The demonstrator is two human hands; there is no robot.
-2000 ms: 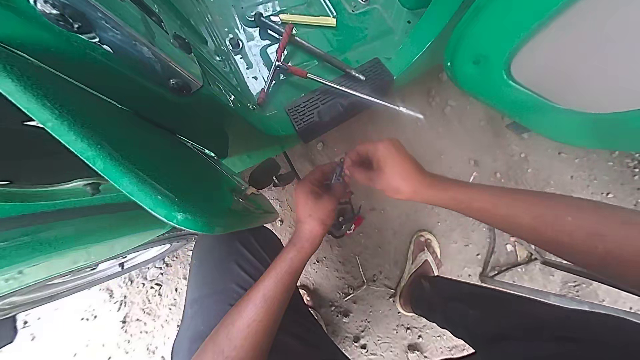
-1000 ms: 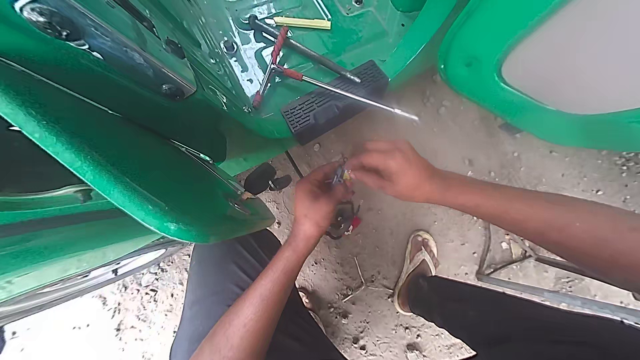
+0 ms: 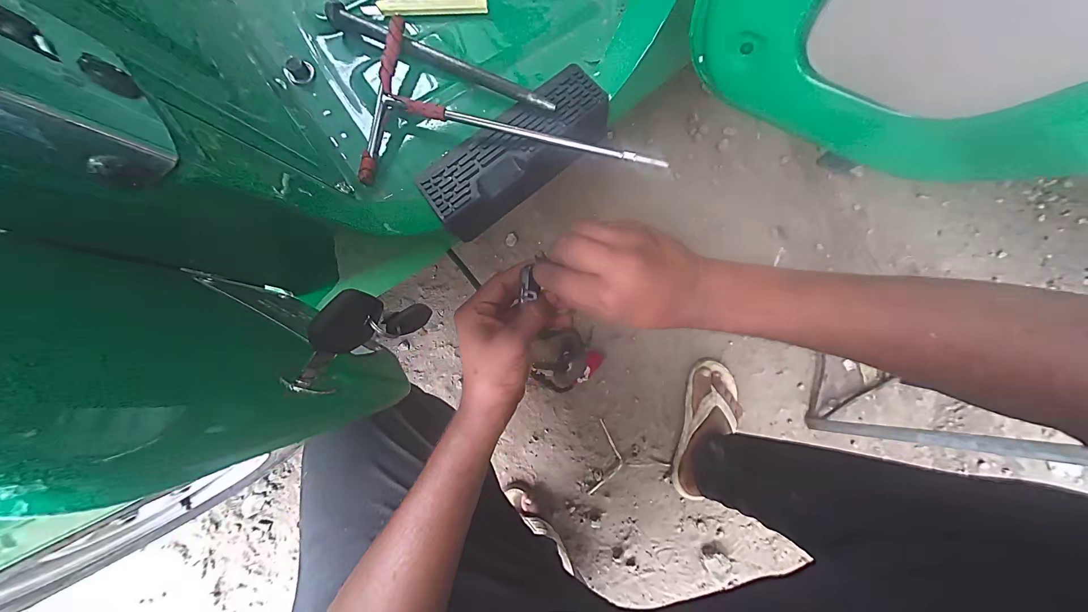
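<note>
My left hand point(image 3: 501, 331) grips a small dark metal part point(image 3: 529, 285) between thumb and fingers, above the sandy ground. My right hand point(image 3: 625, 274) meets it from the right, its fingertips at the same part; what they pinch is blurred and partly hidden. Just below the hands, a dark object with a red piece point(image 3: 594, 364) shows, and I cannot tell what it is. A key point(image 3: 316, 371) with a black head sits in the green panel left of my left hand, with a black fob point(image 3: 408, 320) hanging from it.
Ahead, a T-handle socket wrench point(image 3: 544, 136) with red-wrapped grips and a metal bar tool point(image 3: 459, 66) lie across the green floorboard and a black rubber pedal point(image 3: 514, 153). A yellow strip point(image 3: 433, 7) lies beyond. A green panel point(image 3: 892, 140) stands right; a metal frame point(image 3: 943, 438) lies below it.
My right hand has shifted slightly at the small part, while my left hand keeps its hold. The tools stay where they were.
</note>
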